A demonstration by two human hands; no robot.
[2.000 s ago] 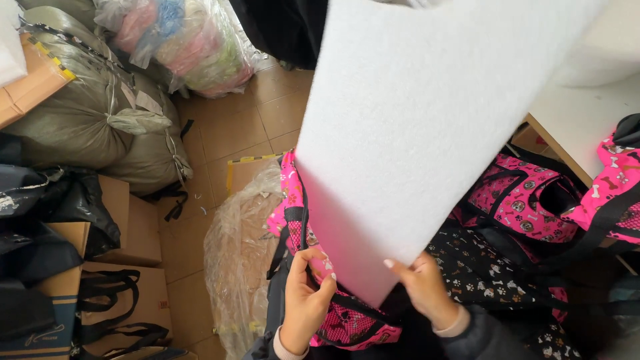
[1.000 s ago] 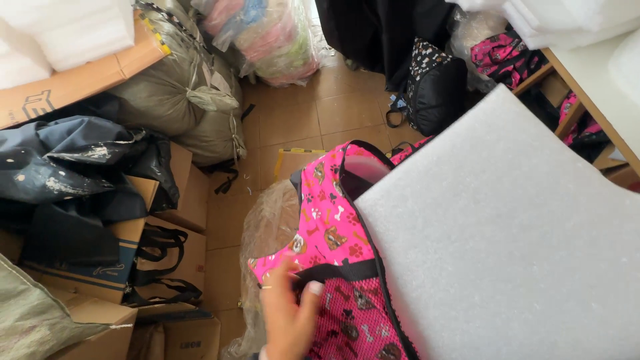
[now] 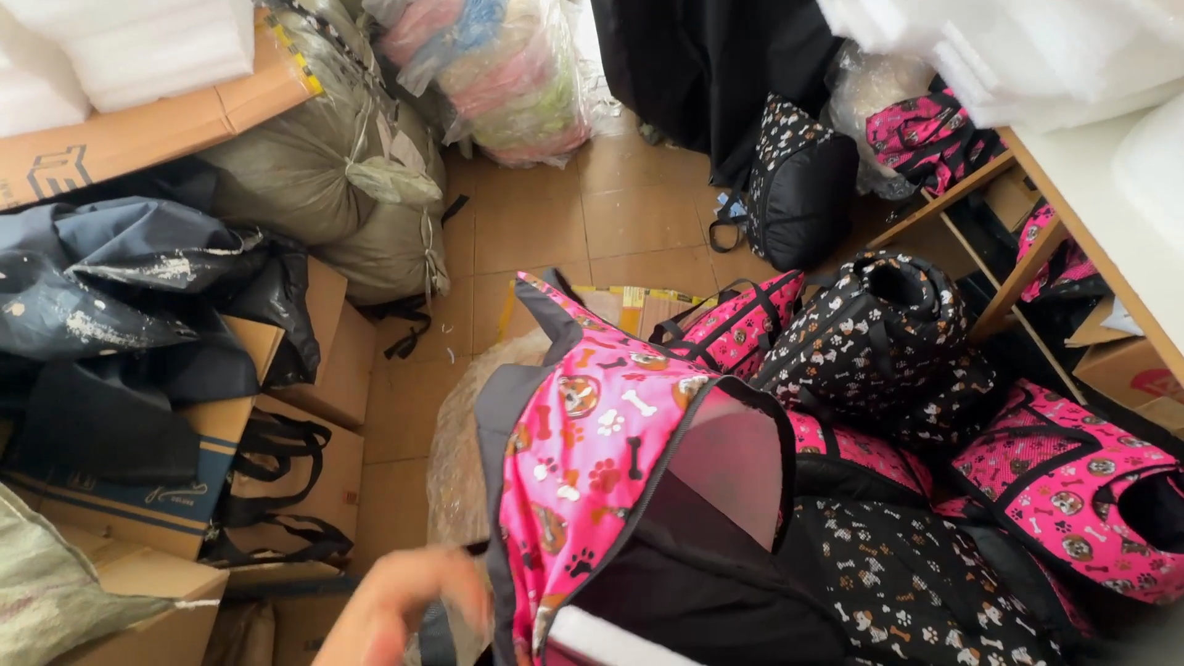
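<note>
A pink pet carrier bag (image 3: pixel 601 435) with a dog, bone and paw print stands unzipped at the lower middle, its black lining showing. The end of a white foam sheet (image 3: pixel 610 638) lies in its opening at the bottom edge. Blurred, my left hand (image 3: pixel 412 601) is just left of the bag, fingers bent; whether it touches the bag's side is unclear. My right hand is out of view. Black bags with the same kind of print (image 3: pixel 879 342) lie to the right, beside another pink bag (image 3: pixel 1082 490).
Cardboard boxes (image 3: pixel 314 481) and dark fabric (image 3: pixel 120 277) crowd the left. Behind them sits a large tied sack (image 3: pixel 361 185). A clear bag of coloured material (image 3: pixel 518 83) rests on the tiled floor (image 3: pixel 527 222). At the right is a table (image 3: pixel 1128 213) with white foam (image 3: pixel 1027 55).
Two seconds ago both hands were at the pink bag, with the foam sheet standing tall out of it. Now only a low piece of foam shows, and my right hand has left the view.
</note>
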